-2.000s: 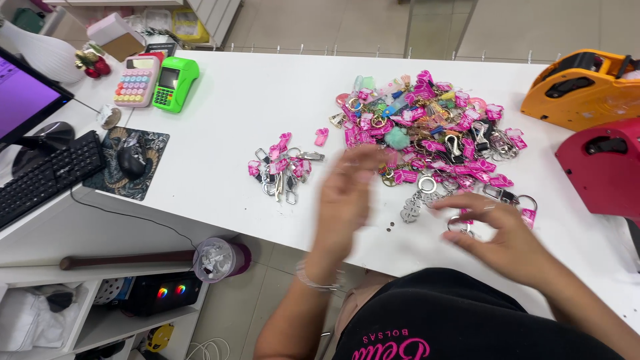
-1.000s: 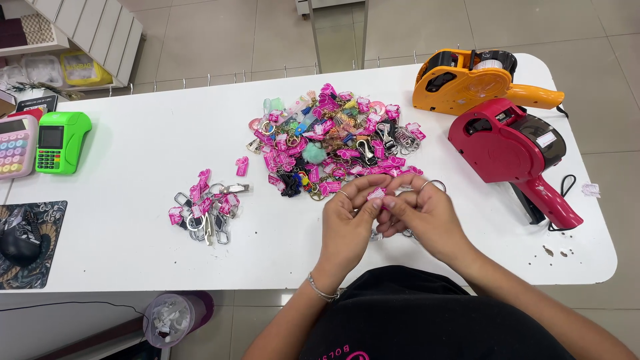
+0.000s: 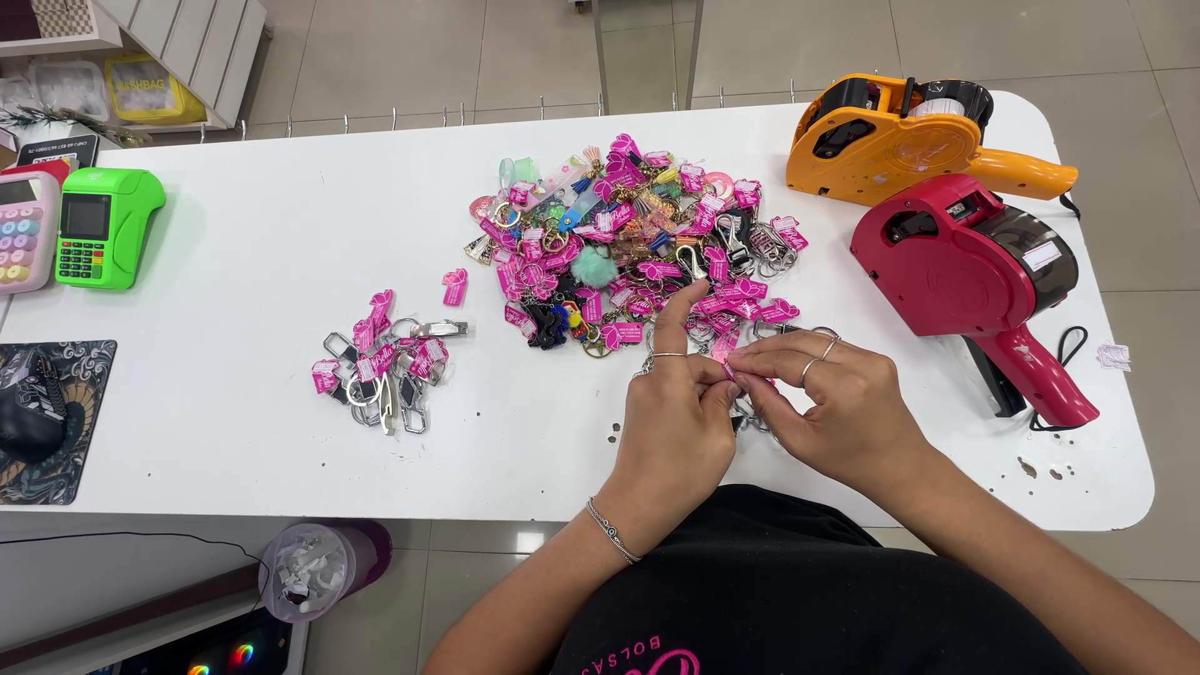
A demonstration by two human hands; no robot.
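My left hand (image 3: pixel 680 412) and my right hand (image 3: pixel 825 394) meet at the near side of a big pile of tagged keychains (image 3: pixel 609 244). Thumbs and fingertips of both pinch a small pink tag (image 3: pixel 727 367), mostly covered by the fingers. My left index finger points up over the pile. Metal rings and clasps lie partly hidden beneath my hands. To the left is a smaller pile of metal keychains (image 3: pixel 389 375) with pink tags. One loose pink tag (image 3: pixel 455 287) lies between the piles.
Orange (image 3: pixel 881 141) and red (image 3: pixel 966 253) price-label guns lie at the right. A green card terminal (image 3: pixel 108 228), pink calculator (image 3: pixel 26 230) and computer mouse (image 3: pixel 30 412) are at the left. Hooks line the counter's (image 3: pixel 234 234) far edge. A waste bin (image 3: pixel 309 572) stands below its near edge.
My hands, apart two seconds ago, have come together on a small pink tag. My left index finger has lifted since one second ago. The view has swung to the right.
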